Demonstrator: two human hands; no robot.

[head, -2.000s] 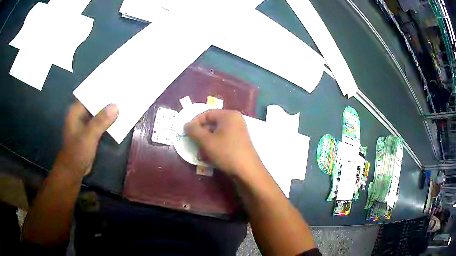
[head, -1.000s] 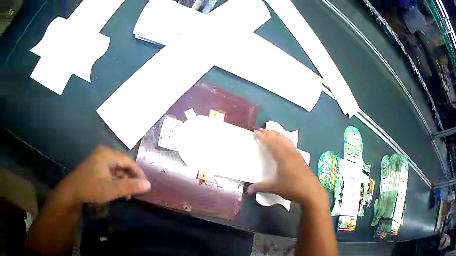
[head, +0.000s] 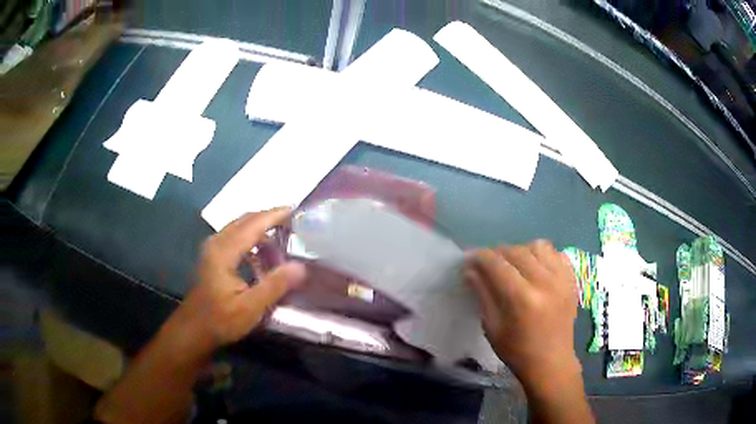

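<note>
A card blank (head: 385,252), greyish and blurred, lies tilted over the dark maroon board (head: 377,184). My right hand (head: 530,302) grips the blank near its wider right part. My left hand (head: 249,277) is at the board's left side, fingers apart, close to the blank's rounded left end; whether it touches the blank is unclear. A small yellow-orange guide tab (head: 361,291) shows on the board below the blank. The long white sticker strip (head: 278,170) lies diagonally behind the board, its near end beside my left hand.
A white winged blank stack (head: 170,132) lies at left. A white strip (head: 464,132) lies crosswise at the back, another (head: 530,108) at upper right. Green-edged blanks lie in two piles at right, one nearer (head: 626,298) and one farther (head: 703,306). A metal rail (head: 572,54) runs behind.
The blank has come off its flat place on the board and turned, held by my right hand. My left hand has moved right and up, onto the board's left side. The view has shifted.
</note>
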